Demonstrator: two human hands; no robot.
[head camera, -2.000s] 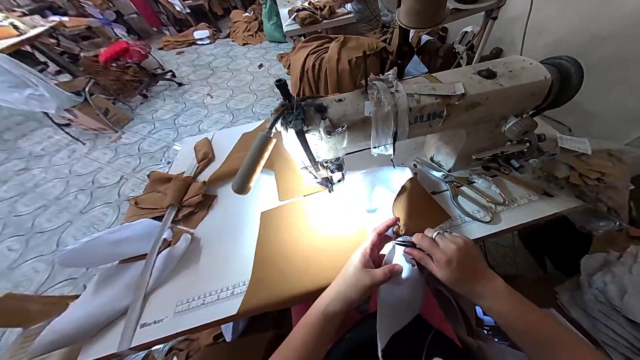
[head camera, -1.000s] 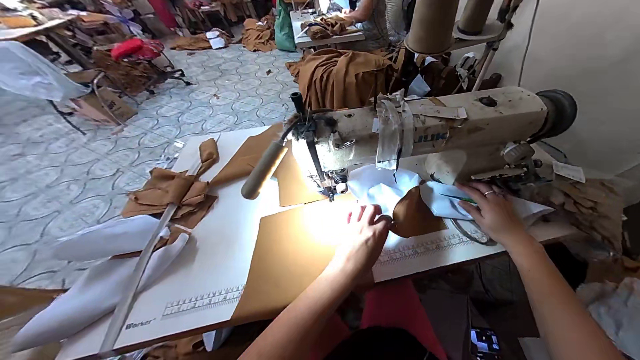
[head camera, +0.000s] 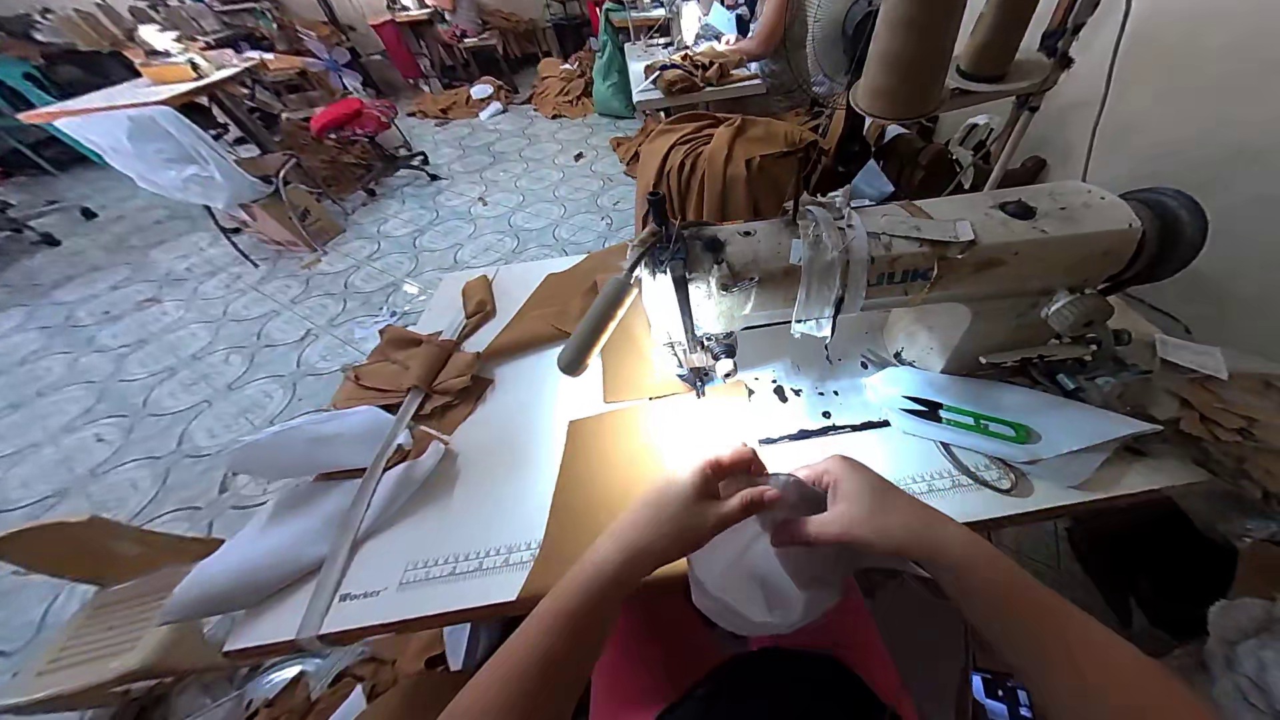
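Observation:
Both hands meet at the table's front edge, below the needle area of a Juki sewing machine (head camera: 900, 250). My left hand (head camera: 725, 495) and my right hand (head camera: 860, 510) pinch the upper part of a white fabric piece (head camera: 765, 590), which hangs over my lap. A greyish part of it shows between the fingers. Flat brown fabric (head camera: 600, 480) lies left of my hands and reaches under the bright lamp light. Green-handled thread snips (head camera: 970, 420) rest on white fabric (head camera: 1080, 415) at the right, partly over the scissors' handle loop (head camera: 975, 468).
Bunched brown fabric (head camera: 410, 370) and white pieces (head camera: 290, 530) lie at the table's left edge by a pale strip (head camera: 365, 500). A tubular lamp (head camera: 598, 325) hangs left of the needle. Brown cloth (head camera: 720, 165) is heaped behind the machine. Another person's arm (head camera: 765, 35) shows at a far table.
My right hand has come from the white fabric at the right to beside my left hand. Both now hold white fabric near my lap. The brown piece beside my left hand is no longer seen there.

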